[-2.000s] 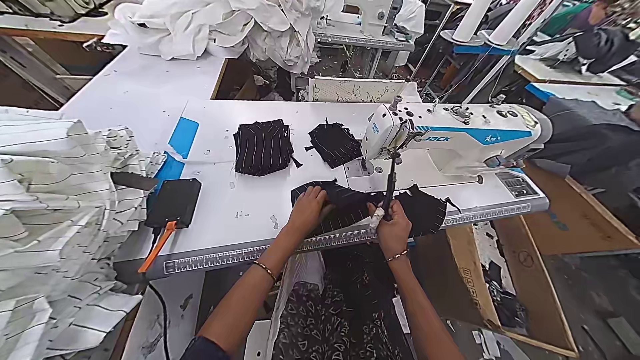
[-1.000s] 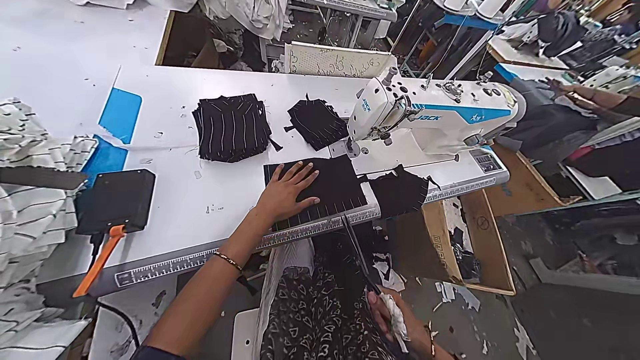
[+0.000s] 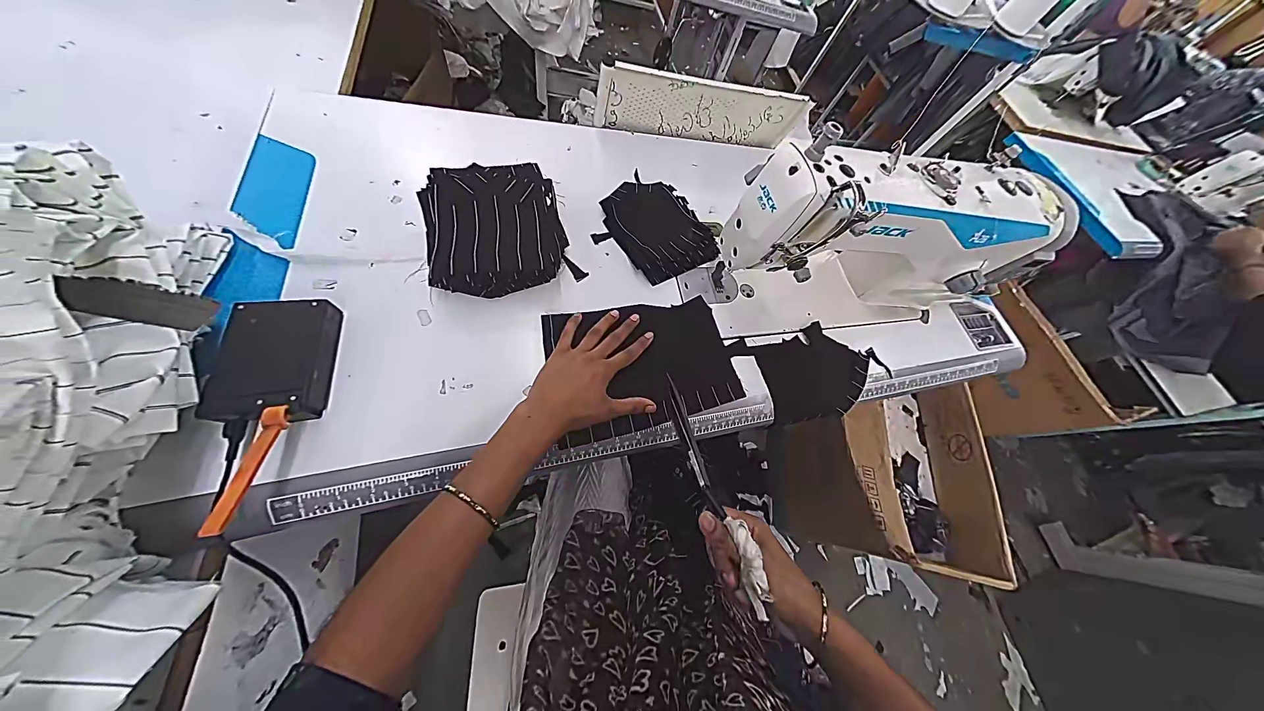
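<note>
My left hand (image 3: 590, 380) lies with spread fingers on a black pinstriped fabric piece (image 3: 681, 341) at the table's front edge. Scissors (image 3: 689, 444) with cloth-wrapped handles are in my right hand (image 3: 755, 563), below the edge; their blades reach the fabric's front part. Right of it, another black fabric piece (image 3: 812, 373) hangs partly over the edge. Behind are a larger stack of black striped pieces (image 3: 494, 229) and a smaller stack (image 3: 659, 230), the latter beside the Jack sewing machine (image 3: 869, 232).
A black box with an orange strap (image 3: 272, 357) sits left, beside piled white striped fabric (image 3: 89, 395). A printed ruler (image 3: 375, 489) runs along the table edge. Cardboard boxes (image 3: 973, 474) with scraps stand below at right. Another person's hand (image 3: 1239, 259) shows at far right.
My left hand now lies flat and spread on the fabric. My right hand, earlier up at the table edge near the machine, has moved down below it with the scissors. The view has shifted.
</note>
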